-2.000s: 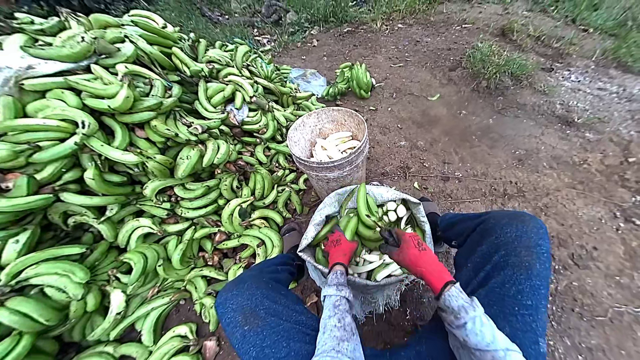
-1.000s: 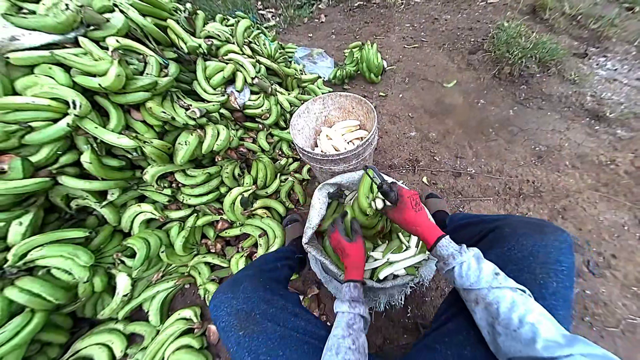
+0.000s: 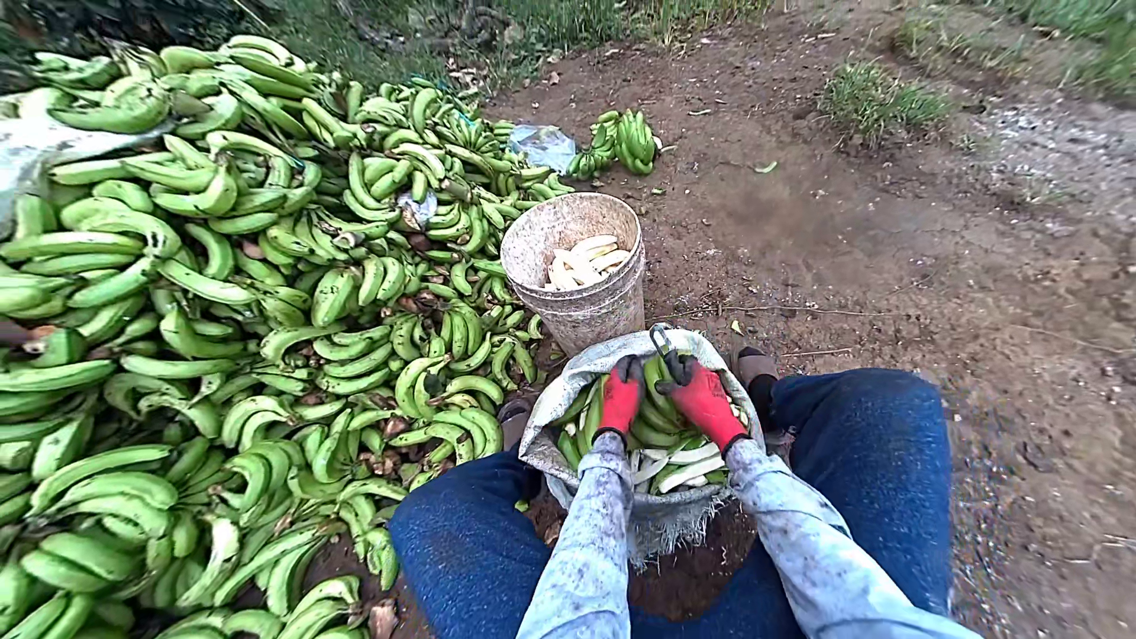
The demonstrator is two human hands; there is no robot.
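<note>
A white woven sack (image 3: 568,390) stands open between my knees, with green bananas or plantains (image 3: 655,417) and pale-lined peels (image 3: 690,470) in it. My left hand (image 3: 621,398), in a red glove with dark fingertips, grips a green fruit at the sack's far side. Close beside it, my right hand (image 3: 706,401), gloved alike, holds a small hand tool with a looped metal end (image 3: 659,335) over the same fruit; its exact kind is unclear. Just beyond the sack, a stained plastic bucket (image 3: 581,306) holds peeled pale fruit (image 3: 587,262).
A large heap of green bananas or plantains (image 3: 204,284) covers the ground at left. A separate bunch (image 3: 621,142) lies beyond the bucket beside a clear plastic bag (image 3: 543,146). White sheeting (image 3: 53,155) lies on the heap's far left. Bare soil and a grass tuft (image 3: 879,102) are at right.
My left hand has moved forward in the sack, close beside my right hand. The tool in my right hand now points up near the far rim.
</note>
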